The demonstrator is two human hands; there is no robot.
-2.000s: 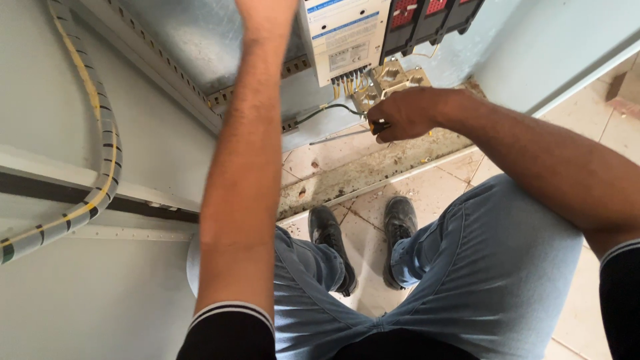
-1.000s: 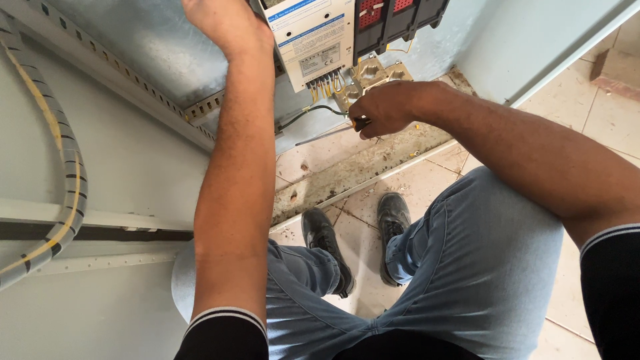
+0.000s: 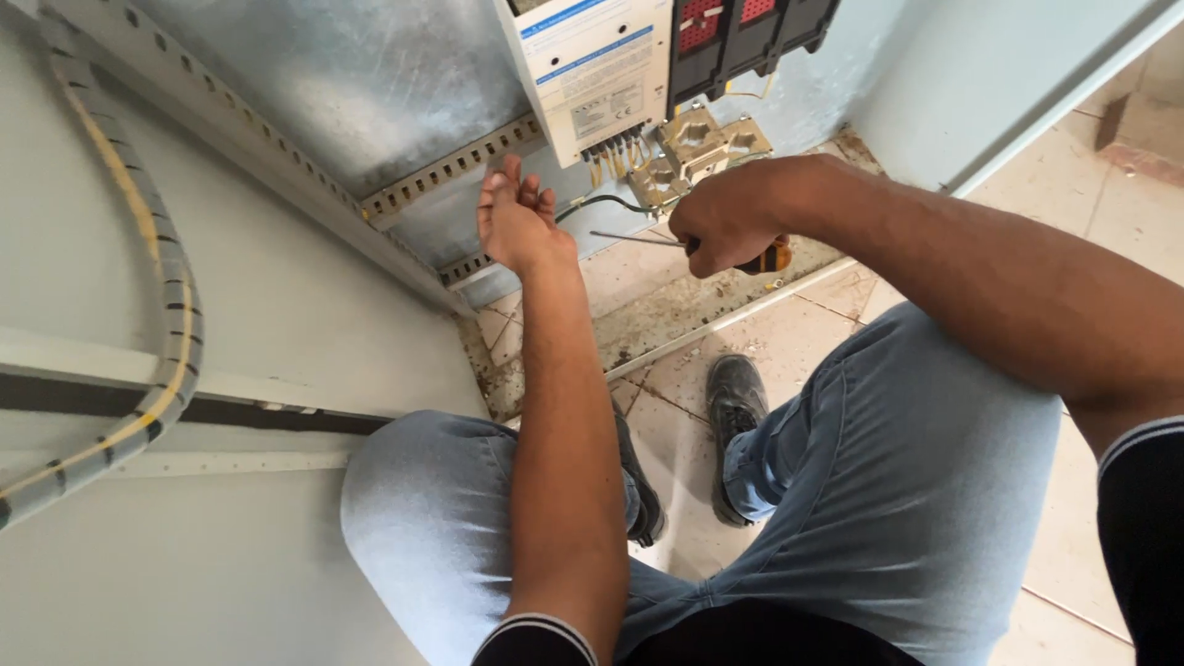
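Note:
My right hand (image 3: 740, 217) grips a screwdriver (image 3: 766, 257) with an orange and black handle; its thin shaft points left. Just beyond that hand are beige current transformers (image 3: 694, 139) with openings in them. My left hand (image 3: 523, 217) is palm up with its fingers loosely curled, and nothing shows in it. It is left of a white electrical device (image 3: 601, 74) with blue stripes, whose lower edge carries a row of wired terminals (image 3: 615, 148). A dark cable (image 3: 606, 199) curves between my two hands. Right of the white device is a black unit with red parts (image 3: 731, 37).
A perforated metal rail (image 3: 453, 166) crosses the cabinet's back panel. A spiral-wrapped cable bundle (image 3: 171, 305) hangs at the left. The cabinet's dirty bottom ledge (image 3: 666, 324) lies in front of my shoes (image 3: 735, 398). A brick-like block (image 3: 1147, 134) rests on the tiles at right.
My left hand has come down from the top of the view to beside the white device's lower end. My right hand keeps the screwdriver, its handle now more visible.

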